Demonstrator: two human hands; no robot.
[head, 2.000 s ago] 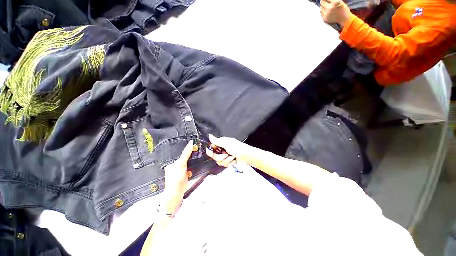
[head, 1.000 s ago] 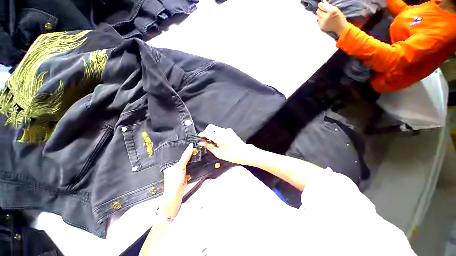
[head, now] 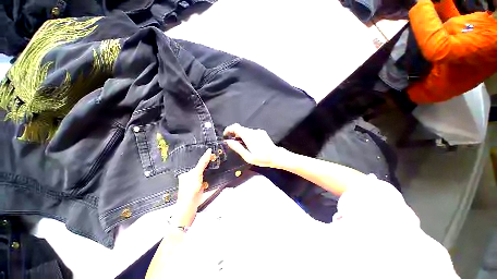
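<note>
A black denim jacket (head: pixel 261 92) lies spread in front of me, with yellow-green embroidery (head: pixel 32 71) at the left. Its chest pocket (head: pixel 169 152) has a small yellow mark. The button placket (head: pixel 147 207) shows gold buttons along the near edge. My left hand (head: pixel 192 188) grips the denim edge by a gold button, thumb on top. My right hand (head: pixel 253 146) is just right of it, fingers bent at the edge of the cloth. A small dark thing, perhaps the thread snips, is mostly hidden in its fingers.
A white table (head: pixel 272 38) lies under the jacket. Heaped dark denim (head: pixel 114 11) is at the upper left, more at the lower left (head: pixel 27 250). A dark garment (head: pixel 359 158) hangs at the right. A person in orange (head: pixel 458 54) is at the upper right.
My right hand came closer to my left hand, then drew slightly right and up. My left hand stays on the cloth. The orange-sleeved arm has pulled back from the table.
</note>
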